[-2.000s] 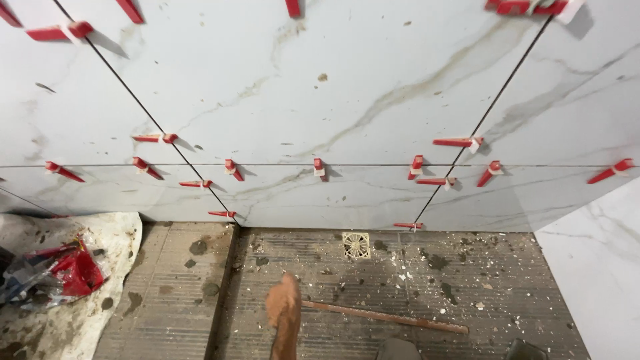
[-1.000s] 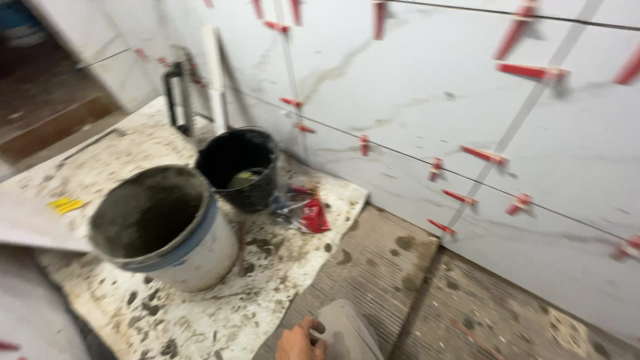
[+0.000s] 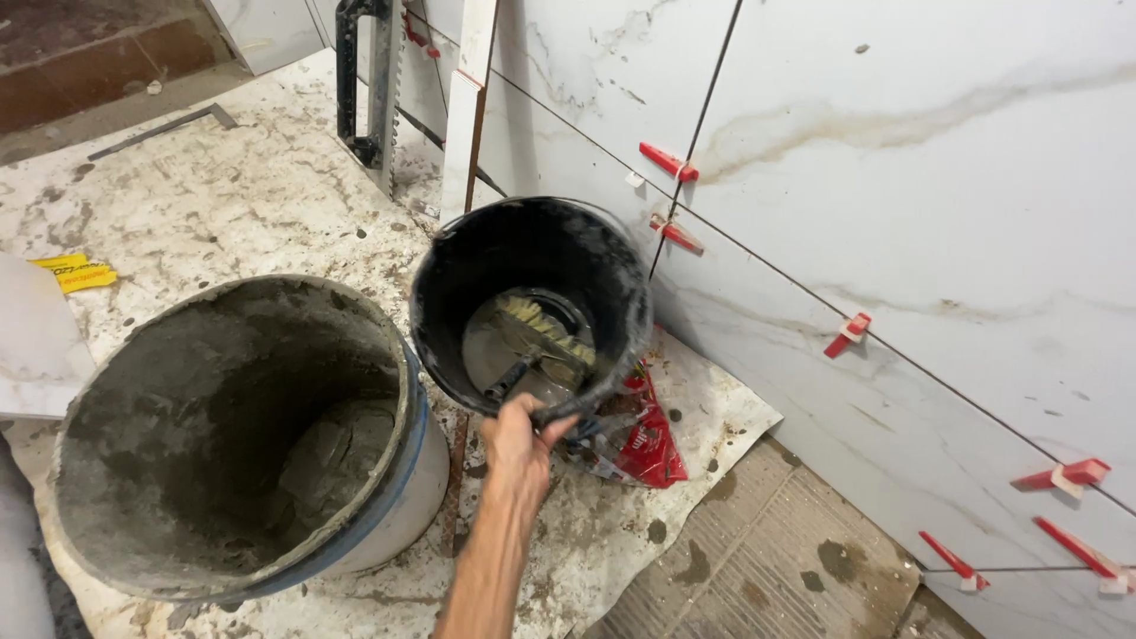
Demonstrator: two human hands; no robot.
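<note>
My left hand (image 3: 522, 444) grips the near rim of a black plastic bucket (image 3: 444, 364), with its fingers at the edge. Inside the bucket, a brush with pale yellow bristles (image 3: 543, 327) and a dark handle lies in murky water (image 3: 484, 342). Left of my hand stands a larger bucket (image 3: 424, 497), its inner wall coated with grey mortar and some mortar (image 3: 342, 453) at the bottom. A red and clear plastic bag (image 3: 652, 444) lies just right of the black bucket. My right hand is out of view.
A stained white sheet (image 3: 213, 222) covers the floor under the buckets. Behind them stand a black-handled notched tool (image 3: 382, 98) and a white strip (image 3: 463, 133). Red levelling wedges (image 3: 849, 335) stick out from the marble-look wall tiles (image 3: 887, 177). A metal square (image 3: 169, 129) lies at the back left.
The view has swung left from the tiled wall to the buckets. My left hand has reached forward and taken hold of the black bucket's rim.
</note>
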